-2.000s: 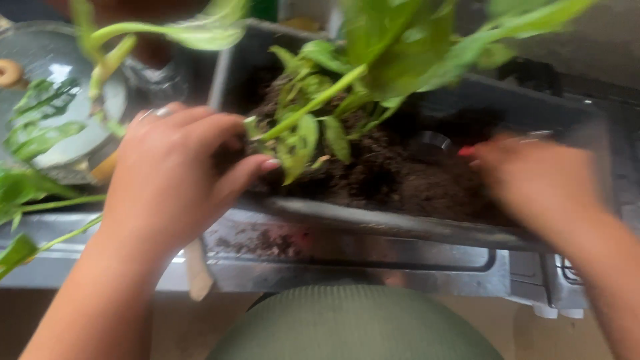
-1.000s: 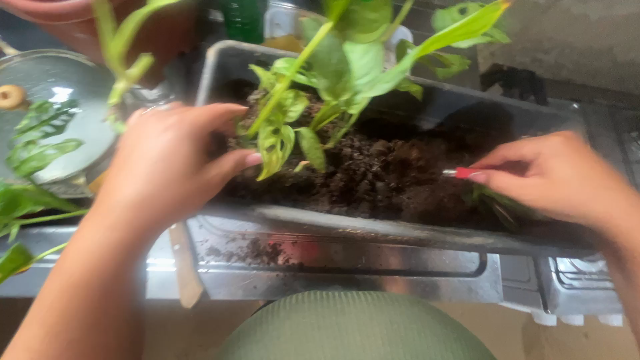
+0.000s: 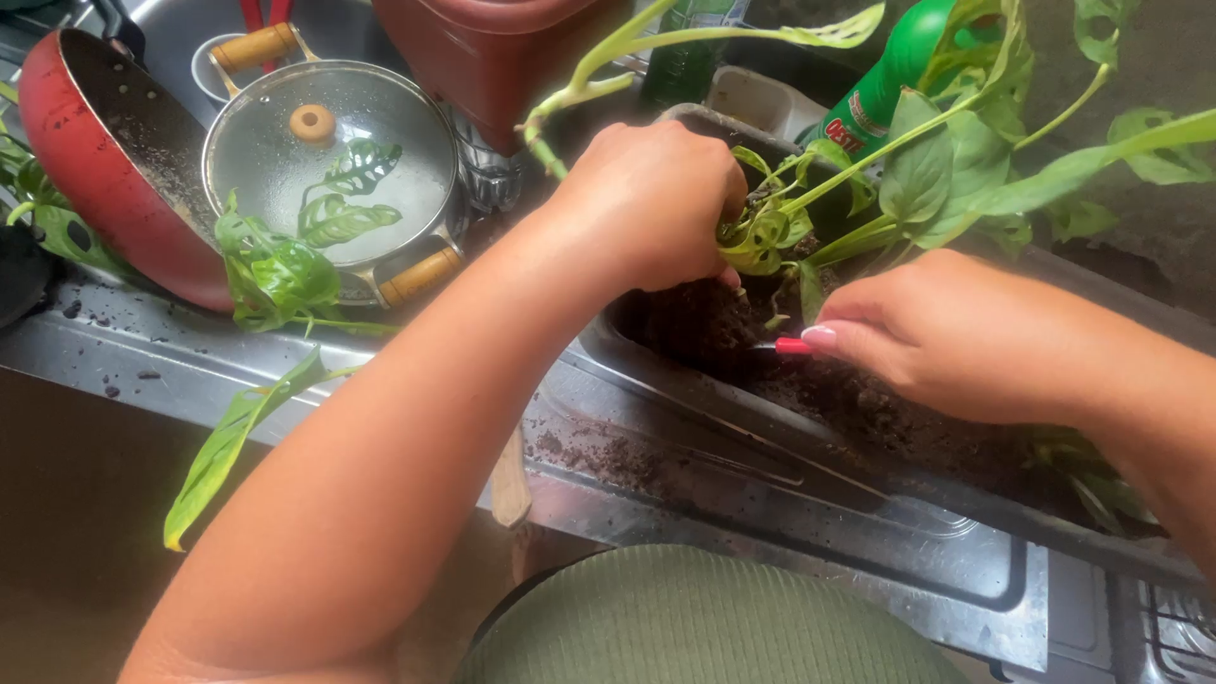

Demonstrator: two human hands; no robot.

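Observation:
A long dark planter (image 3: 959,475) with brown soil (image 3: 845,399) stands across the steel sink top. My left hand (image 3: 665,199) reaches over its left end, fingers curled down at the base of a leafy plant with holed leaves (image 3: 769,237); whether they grip a stem is hidden. My right hand (image 3: 883,332) holds a small tool by its red handle (image 3: 794,346), its metal end at the soil just right of and below my left hand. Broad green leaves (image 3: 936,171) rise behind both hands. A thick cut stem (image 3: 570,95) extends above my left wrist.
At the left are a glass-lidded pot (image 3: 332,161) with leaves on it and a red pan (image 3: 114,171) tilted on its side. A reddish-brown pot (image 3: 494,47) and a green bottle (image 3: 883,85) stand behind. A wooden handle (image 3: 510,484) sticks out beside spilled soil at the counter's front.
My right hand has moved left with the red-handled tool, from the planter's right part to near my left hand. The view has turned and shifted left.

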